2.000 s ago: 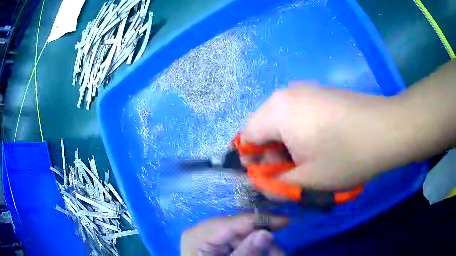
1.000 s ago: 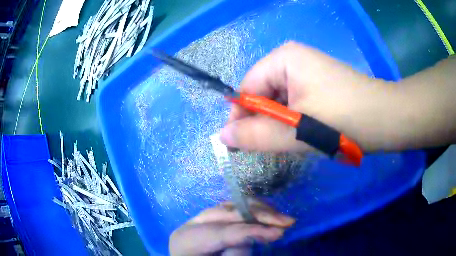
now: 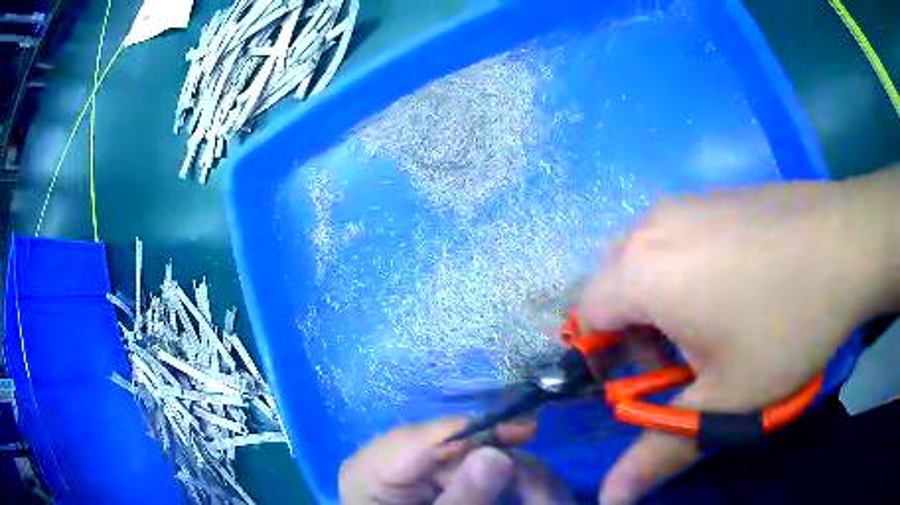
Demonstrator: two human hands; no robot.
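My right hand (image 3: 740,296) holds the scissors (image 3: 681,399) by their orange-red handles with a black band. The dark blades point left and down, over the fingertips of my left hand, and look slightly blurred. My left hand (image 3: 444,468) is at the bottom edge, partly cut off, with thumb and fingers pinched together. Whether a strip is between them cannot be made out. Both hands are over the lower part of the large blue tray (image 3: 259,286). Fine silvery clippings (image 3: 459,128) are heaped and scattered on its floor.
A tidy pile of pale strips (image 3: 262,69) lies beyond the tray's upper left corner. A looser strip pile (image 3: 197,385) lies left of the tray, beside the blue bin (image 3: 64,345). A white paper (image 3: 158,18) is at the upper left. Yellow lines cross the green bench.
The scissors have swung from pointing up-left to down-left, with their handles spread. My right hand has moved down and right, away from the strip end. The whole view has shifted slightly.
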